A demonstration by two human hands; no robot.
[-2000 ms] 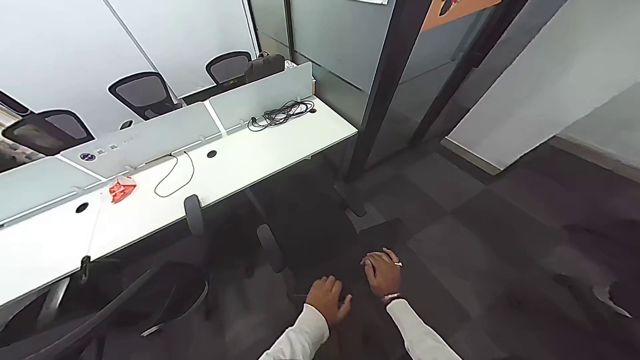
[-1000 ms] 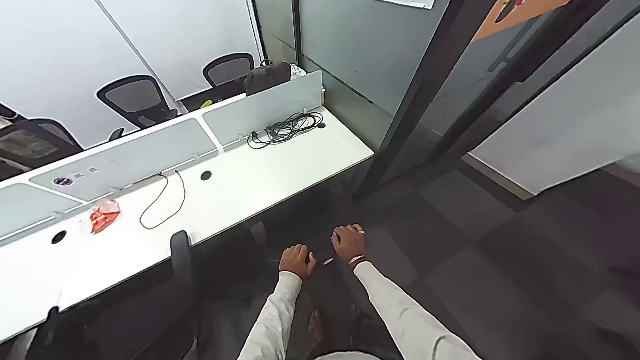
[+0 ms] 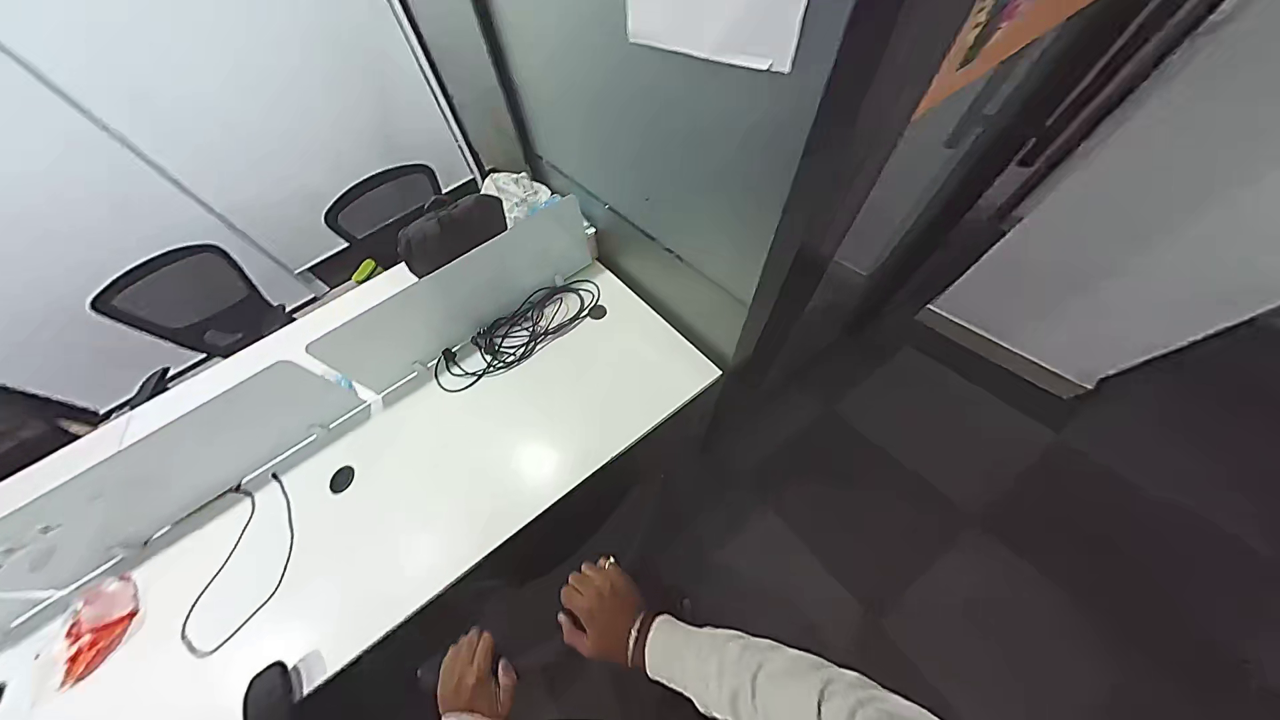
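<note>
My left hand (image 3: 476, 675) is at the bottom edge, its fingers curled and its sleeve mostly cut off. Up and to its right is my right hand (image 3: 602, 610), also curled, with a ring and a band at the wrist below a light sleeve. The two hands are apart, over a dark area in front of the white desk (image 3: 520, 450). Something dark lies beside and under the fingers, too dim to make out, so any hold on it is unclear. On the desk are a tangle of black cables (image 3: 530, 335), a looped cable (image 3: 240, 610) and a red-and-clear plastic bag (image 3: 100, 630).
A frosted divider (image 3: 460, 290) runs along the desk. Behind it stand mesh chairs (image 3: 185, 290) and a black bag (image 3: 452, 232). A black chair part (image 3: 270, 690) meets the desk's front edge. Right of the desk are a glass partition (image 3: 660, 170), a dark frame and carpet tiles (image 3: 930, 430).
The view has shifted, with the desk's right end and cables now nearer the middle. My left hand and its sleeve have dropped mostly out of the bottom of view.
</note>
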